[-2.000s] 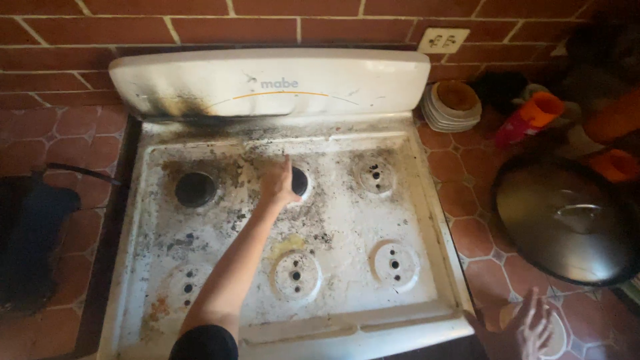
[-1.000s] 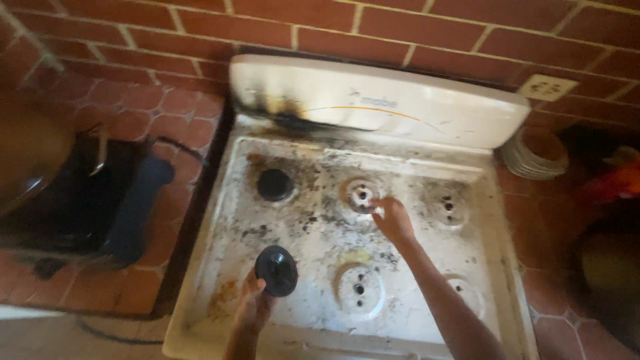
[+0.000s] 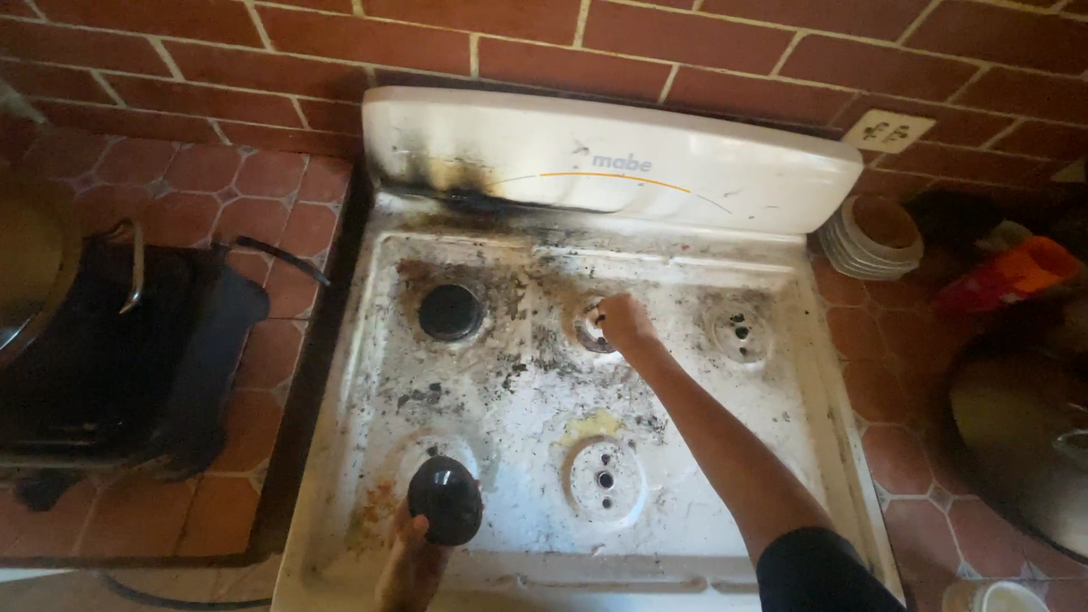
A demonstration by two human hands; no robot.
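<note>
A dirty white Mabe gas stovetop [image 3: 510,374] spans the middle of the head view, marked with black and brown grime. My left hand [image 3: 412,548] grips a round black burner cap [image 3: 445,500] above the front left burner seat, its glossy face toward the camera. My right hand [image 3: 626,325] is at the back middle burner base [image 3: 592,327], fingers bent against it; whether they grip the base cannot be told. Another black burner cap [image 3: 450,312] lies on the back left burner. The front middle burner seat [image 3: 604,478] and the back right one [image 3: 739,330] show bare holes.
On the left tiled counter stand dark cookware [image 3: 102,357] and a black cord or handle [image 3: 280,259]. At right are stacked bowls [image 3: 867,242], an orange-red cup [image 3: 1011,272], a large metal lid [image 3: 1020,425] and a white container [image 3: 994,595]. The stove's backguard [image 3: 612,170] rises against a brick wall.
Two seconds ago one hand was at the black cap on the back middle burner; that burner is now uncapped. My left hand now holds a black cap. The view has shifted.
</note>
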